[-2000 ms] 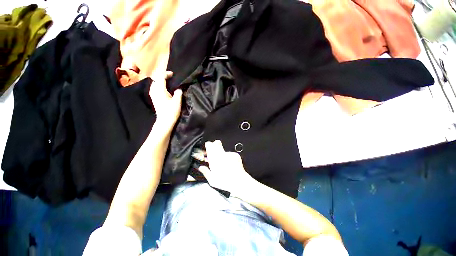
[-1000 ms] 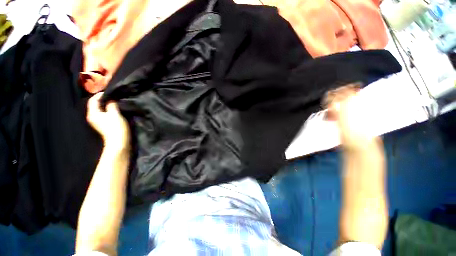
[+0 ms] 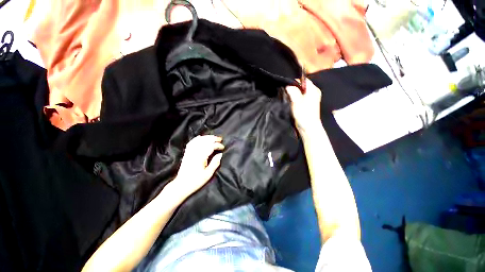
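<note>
A black jacket [image 3: 133,79] lies opened on the table, its shiny black lining [image 3: 228,122] facing up and a black hanger [image 3: 183,10] at its neck. A small white label [image 3: 270,159] shows on the lining. My left hand [image 3: 201,159] rests on the middle of the lining, thumb and fingers apart, holding nothing visible. My right hand [image 3: 304,101] grips the turned-back front edge at the right. A small red item with a thin tip, seemingly thread snips [image 3: 303,83], shows at its fingertips; the rest is hidden in the hand.
Another black jacket [image 3: 32,159] lies at the left, its hanger hook [image 3: 6,41] visible. Orange jackets [image 3: 74,53] lie behind. The white table [image 3: 372,119] runs right, with cords and a dark grey tool [image 3: 454,58] at the far right. A green sack [image 3: 441,249] is on the blue floor.
Both jacket fronts are now spread, showing the lining and hanger. My left hand has let go of the left front and moved onto the lining. My right hand has taken the right front edge.
</note>
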